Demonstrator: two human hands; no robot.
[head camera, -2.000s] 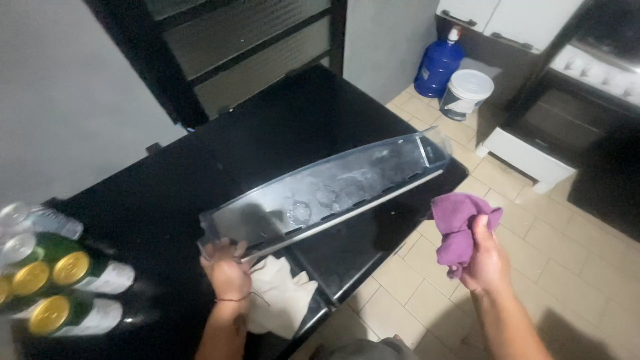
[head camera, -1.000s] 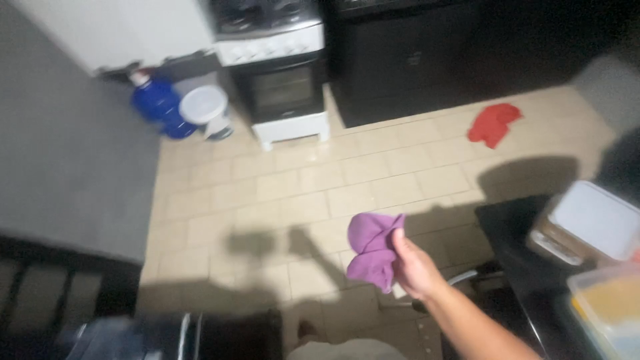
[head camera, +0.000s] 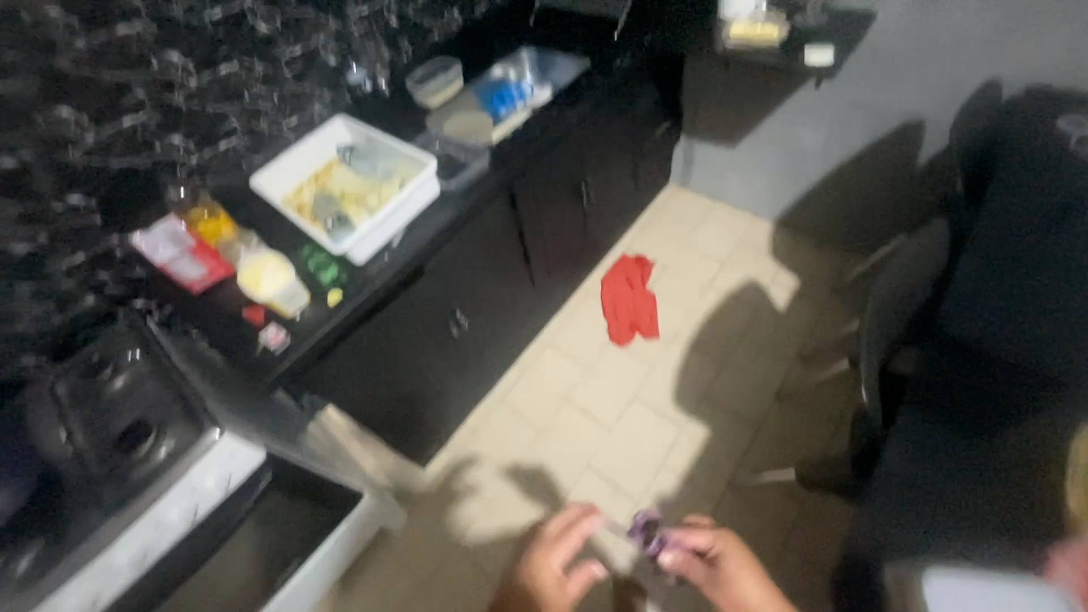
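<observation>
Low in the view, my right hand (head camera: 710, 557) pinches a bunched purple cloth (head camera: 648, 534) between thumb and fingers. Just to its left is my left hand (head camera: 561, 557), its fingers spread and holding nothing that I can make out. The two hands are close to each other but apart. A red cloth (head camera: 629, 299) lies crumpled on the tiled floor beyond them. Motion blur hides the finer detail of the fingers and the purple cloth.
A black counter (head camera: 476, 200) carries a white tub (head camera: 344, 183) of food, packets and containers. At the lower left stands a stove (head camera: 195, 518). Chairs (head camera: 901, 314) and a dark table (head camera: 1003, 399) are on the right. A small wall shelf (head camera: 837, 38) holds containers.
The view has swung from the black table to the counter. My left hand, out of view a second ago, is beside my right. The purple cloth, hanging loose before, is bunched more tightly.
</observation>
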